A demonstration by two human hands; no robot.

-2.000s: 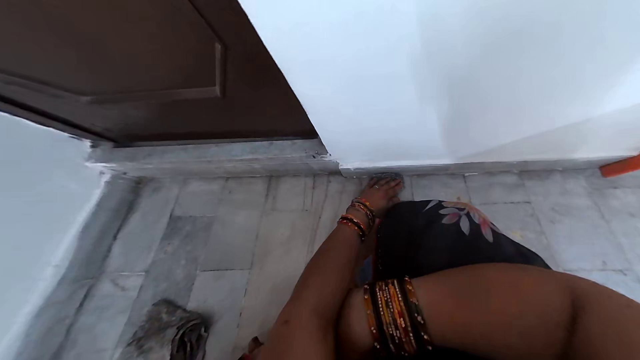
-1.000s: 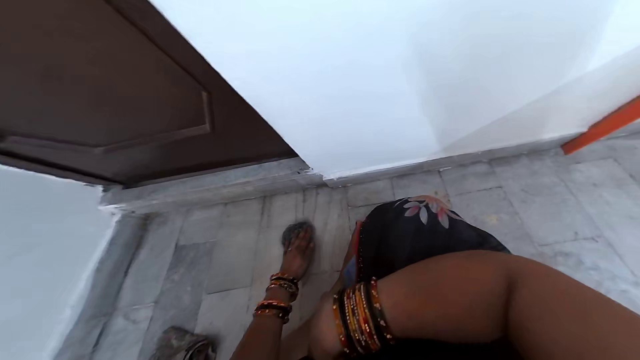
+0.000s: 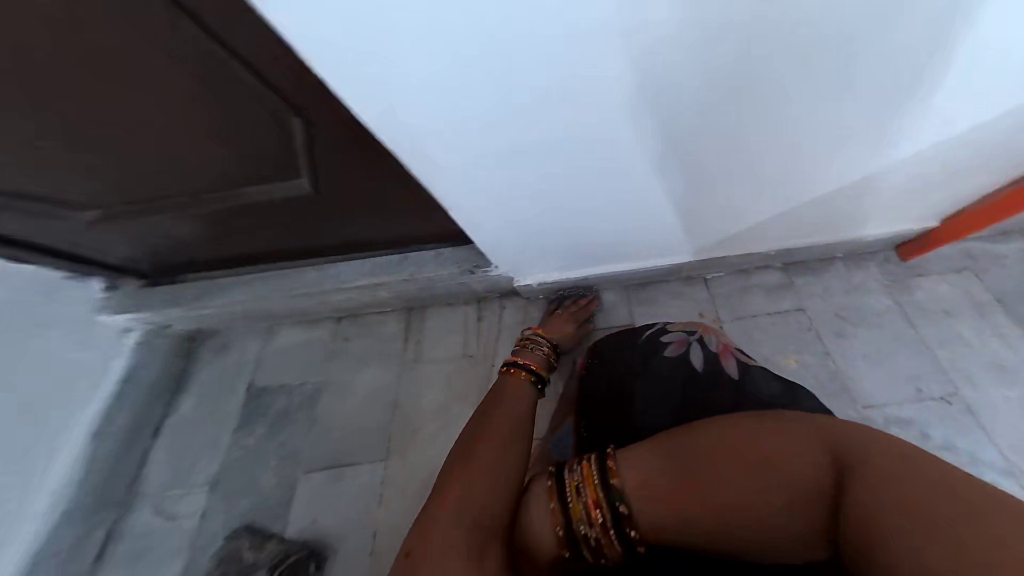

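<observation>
My left hand (image 3: 570, 322) reaches forward, palm down, to the foot of the white wall. Its fingers are spread over a dark scrubbing pad (image 3: 574, 294), which lies pressed against the floor edge beside the skirting. Red, gold and black bangles circle that wrist. My right forearm comes in from the right across the dark floral cloth (image 3: 688, 376) over my knee. My right hand (image 3: 534, 512) is tucked low against my left forearm; its fingers are hidden. More bangles sit on the right wrist.
A brown panelled door (image 3: 200, 136) stands above a stone sill (image 3: 320, 292) at the left. Grey stone tiles (image 3: 344, 416) cover the floor. A crumpled dark cloth (image 3: 264, 554) lies at the bottom left. An orange bar (image 3: 960, 220) slants at the right by the wall.
My left hand was at the wall base, came back onto the tiles with the dark pad a second ago, and is again at the wall base. My right arm stays across my knee.
</observation>
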